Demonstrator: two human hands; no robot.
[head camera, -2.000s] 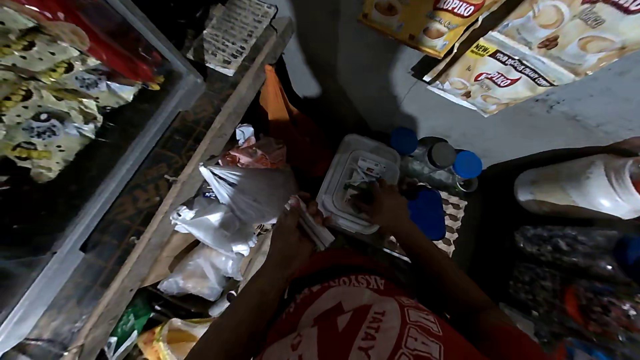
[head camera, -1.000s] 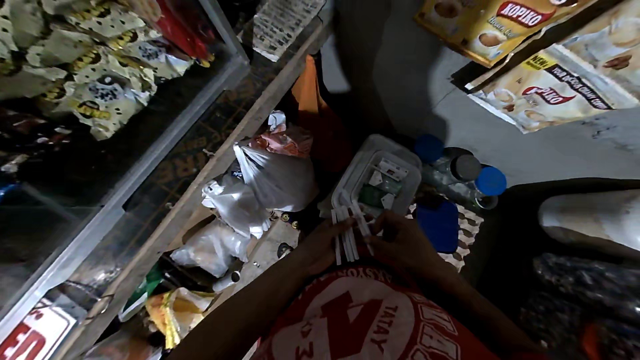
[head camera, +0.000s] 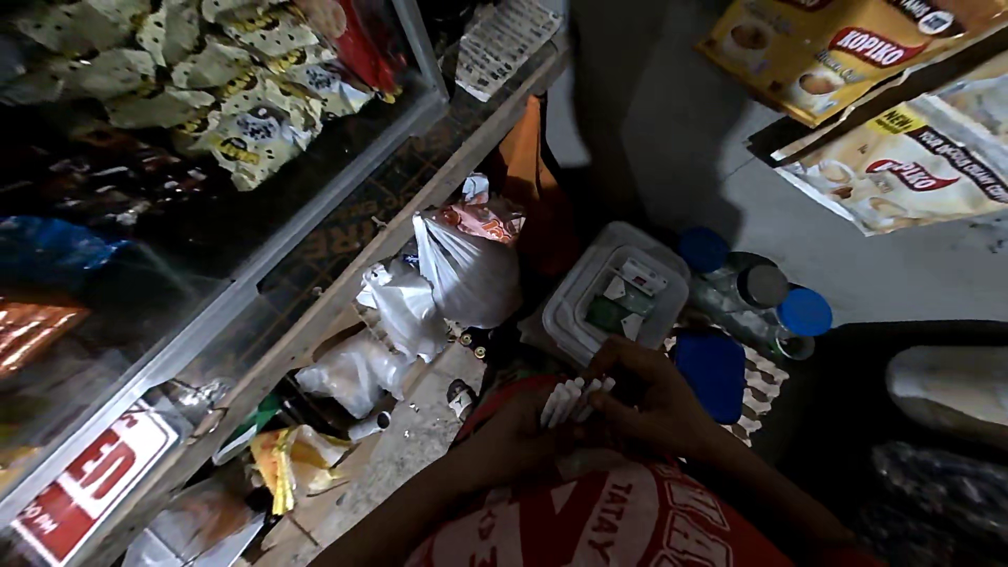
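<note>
Several slim white sticks, which look like cigarettes, lie side by side between my two hands in front of the red shirt. My left hand holds them from the left, its fingers partly hidden in shadow. The fingers of my right hand are closed on the sticks at their right end. Just beyond my hands stands an uncovered translucent plastic tub with small green and white packs inside. A blue lid or box lies right of my right hand, on an egg tray.
Jars with blue and grey lids stand right of the tub. White plastic bags hang along a wooden ledge at the left, beside a glass display case of snack packs. Coffee packets hang upper right; a white container is at the right.
My right hand was in the tub two seconds ago; it has come back to my left hand and the white sticks. The sticks, earlier upright in a loose bundle, now lie slanted between both hands.
</note>
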